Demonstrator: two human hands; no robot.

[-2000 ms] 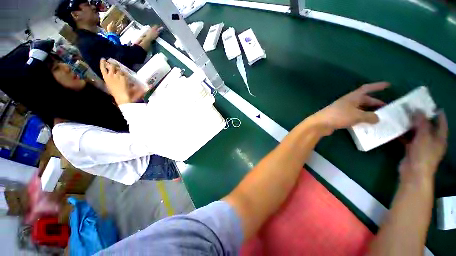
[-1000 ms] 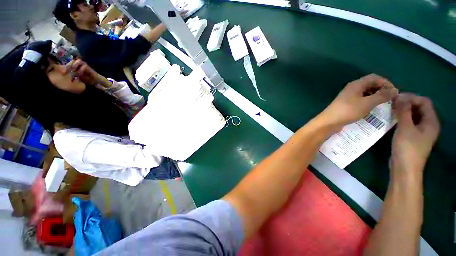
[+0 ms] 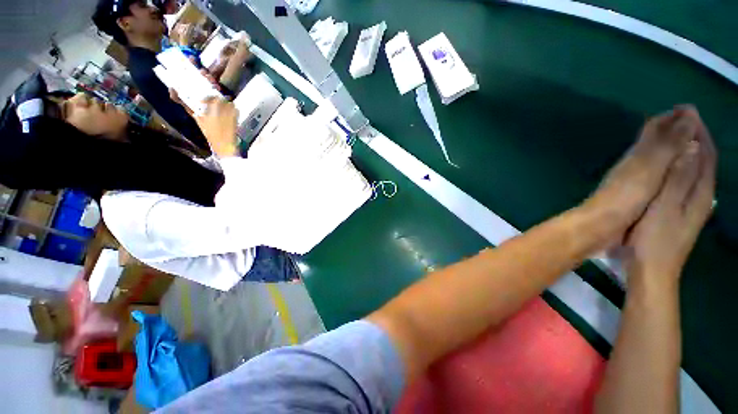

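My left hand (image 3: 643,171) and my right hand (image 3: 673,212) are close together over the green belt at the right, fingers side by side and blurred. A small pale patch (image 3: 615,263), perhaps part of a white carton, shows below them between my wrists. The hands and forearms hide the rest, so I cannot tell if they grip anything. Several white cartons lie on the belt at the upper middle; the nearest (image 3: 447,69) has a small purple picture. A thin pale strip (image 3: 434,129) lies beside them.
The pink-red pad (image 3: 510,364) is under my forearms. The pale edge rail (image 3: 453,198) runs diagonally. A large white stack (image 3: 303,190), a string loop (image 3: 388,189) and a metal upright (image 3: 311,61) are left of it. Two people sit at the left, the nearer holding a white piece (image 3: 188,81).
My hands have come together and moved up and right; the barcoded carton that was beneath them is now mostly hidden. The cartons and strip have shifted right. The nearer person has raised a white piece.
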